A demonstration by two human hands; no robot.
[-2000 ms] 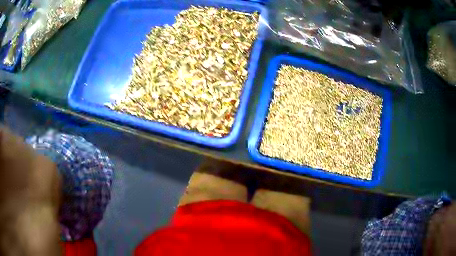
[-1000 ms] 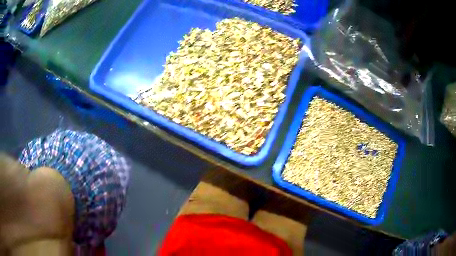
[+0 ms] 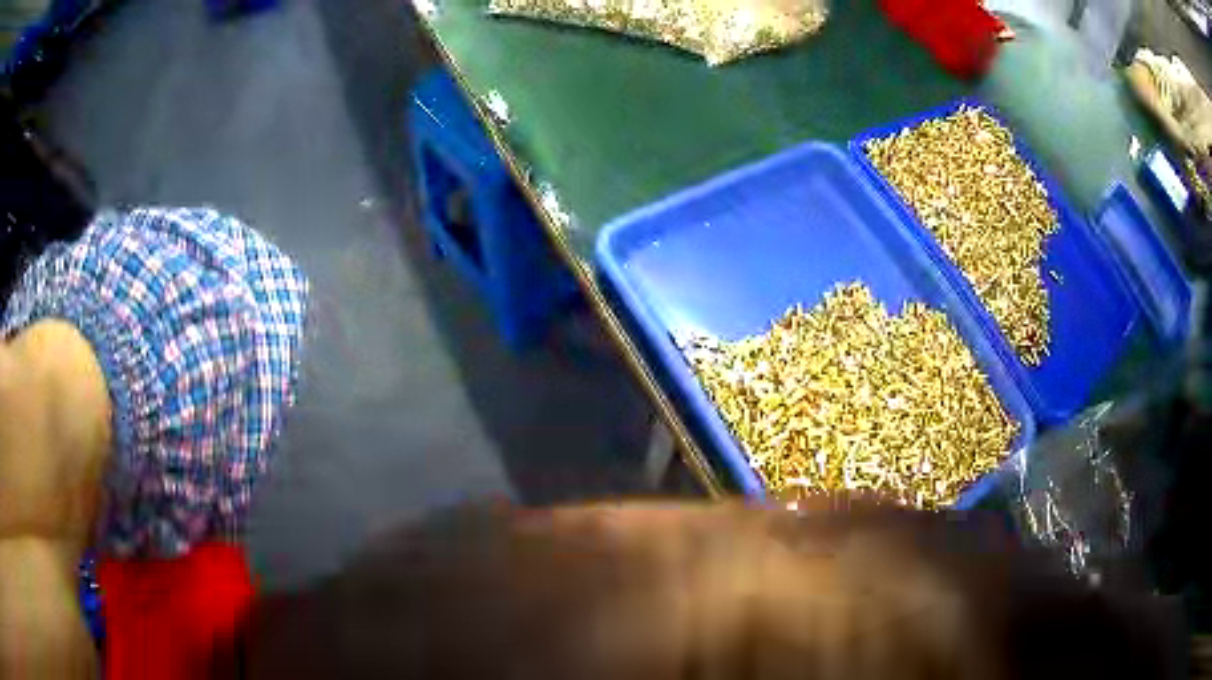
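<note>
A large blue tray (image 3: 764, 253) on the bench holds a heap of gold-coloured parts (image 3: 864, 399) at its near right, with bare blue floor at the far left. My left checked sleeve (image 3: 200, 332) is at the left edge, with bare skin of my left wrist or hand (image 3: 53, 438) cut off by the edge; no fingers show. A large, blurred, skin-brown shape (image 3: 691, 585) very close to the camera fills the bottom and hides the large tray's near edge. It may be my right hand or arm; its fingers cannot be made out.
A darker blue tray (image 3: 1097, 319) with gold parts (image 3: 977, 199) adjoins the large tray. A small blue tray (image 3: 1146, 259) stands beyond. Clear plastic (image 3: 1077, 485) lies at right. A bag of parts (image 3: 691, 24) and a red thing (image 3: 946, 33) are behind. A blue stool (image 3: 499, 226) stands beside the green bench.
The view has swung left and tilted, so the trays appear further right. The smaller tray of fine parts has left the view. The brown blurred shape has come into the bottom.
</note>
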